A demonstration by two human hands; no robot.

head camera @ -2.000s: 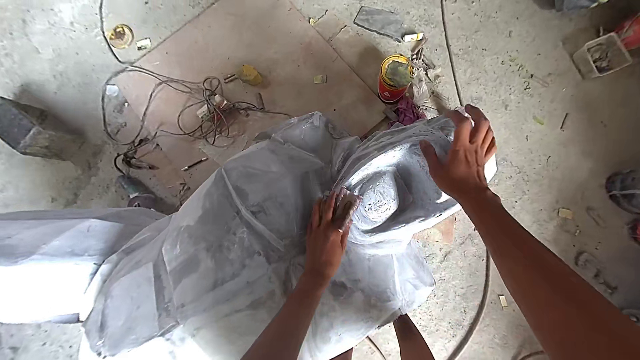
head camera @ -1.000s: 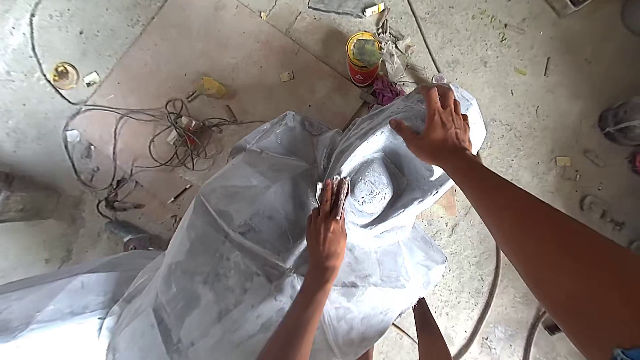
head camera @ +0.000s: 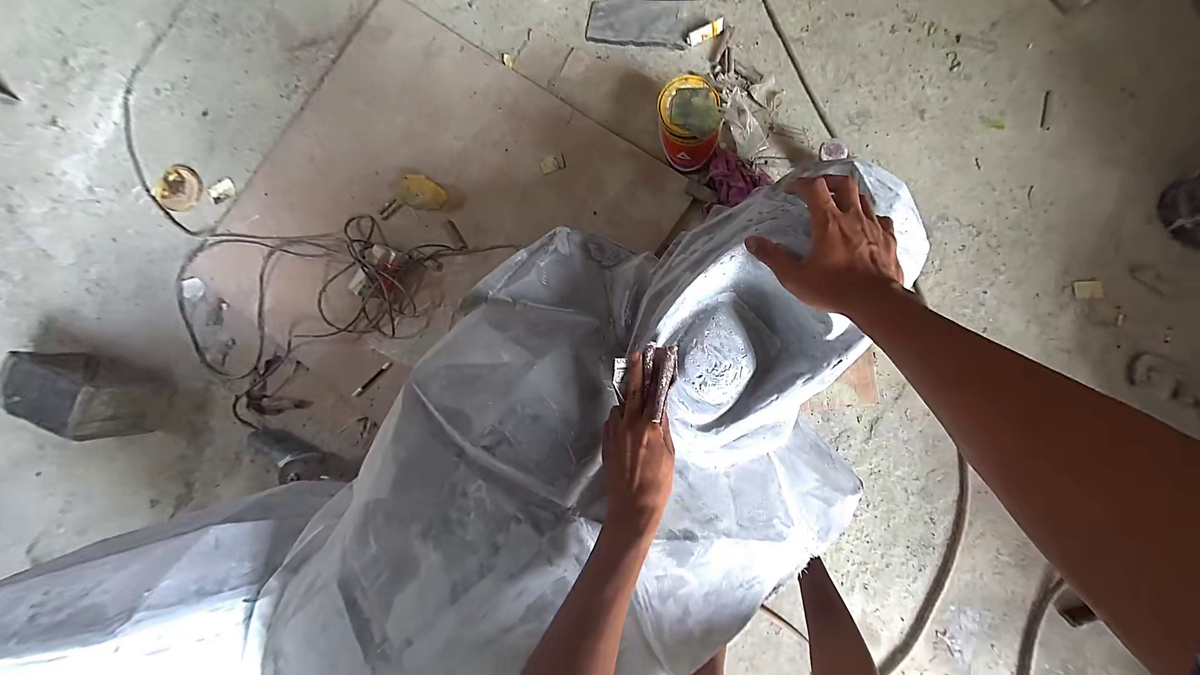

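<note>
A large grey faceted sculpture [head camera: 506, 412] with a whitish, dusty surface fills the lower middle. Its narrower upper part has a raised rounded boss [head camera: 717, 358] set in a smooth hollow. My left hand [head camera: 639, 441] presses a folded piece of brown sandpaper [head camera: 664, 382] against the surface just left of the boss, fingers pointing up the view. My right hand [head camera: 839, 248] rests spread on the upper right end of the sculpture, holding nothing; its fingertips lie near the far edge.
Tangled cables [head camera: 375, 281] and an angle grinder [head camera: 291, 455] lie on the floor at left. Beyond the sculpture stands a red and yellow can [head camera: 690, 122] beside a purple cloth [head camera: 733, 176]. A grey block [head camera: 84, 394] sits far left; a hose [head camera: 958, 544] runs at lower right.
My left hand has stayed beside the boss with the sandpaper. My right hand has shifted from the sculpture's right edge onto its upper surface. The view has moved somewhat.
</note>
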